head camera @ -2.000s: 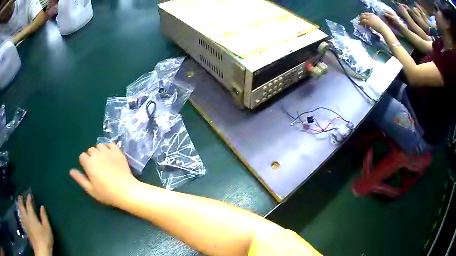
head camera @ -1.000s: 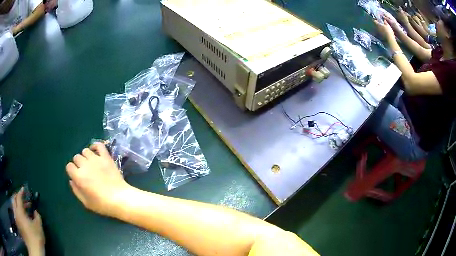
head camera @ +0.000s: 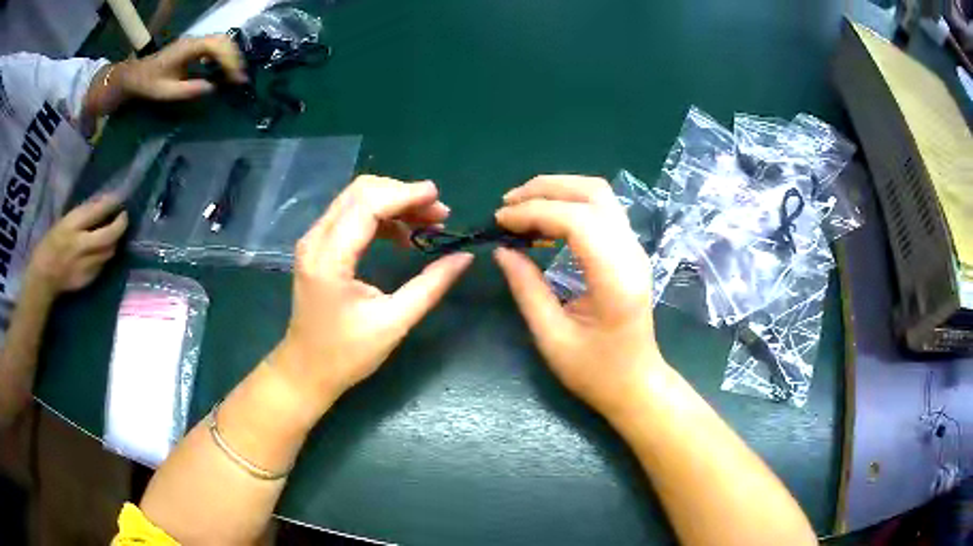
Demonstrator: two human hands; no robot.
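A short black cable (head camera: 461, 241), folded into a small bundle, is held level in the air between my two hands. My left hand (head camera: 357, 283) has its fingers and thumb around the looped end. My right hand (head camera: 587, 283) pinches the other end, where a small orange-yellow bit shows by the fingers. Flat clear zip bags (head camera: 288, 192) lie left of my hands, with two black cable bundles (head camera: 226, 195) on them. A shiny heap of clear bags with dark cables inside (head camera: 736, 235) lies to the right, partly behind my right hand.
A sleeve of new bags with pink-red stripes (head camera: 155, 363) lies lower left. Another person's hands (head camera: 80, 245) are at the left, one over tangled black cables (head camera: 267, 91). A beige bench instrument (head camera: 918, 171) stands on a greyish-purple board (head camera: 891, 427) at the right.
The view has swung left. Both my hands are now in front of me with a black cable between them; earlier one hand was at the near edge of the bag heap.
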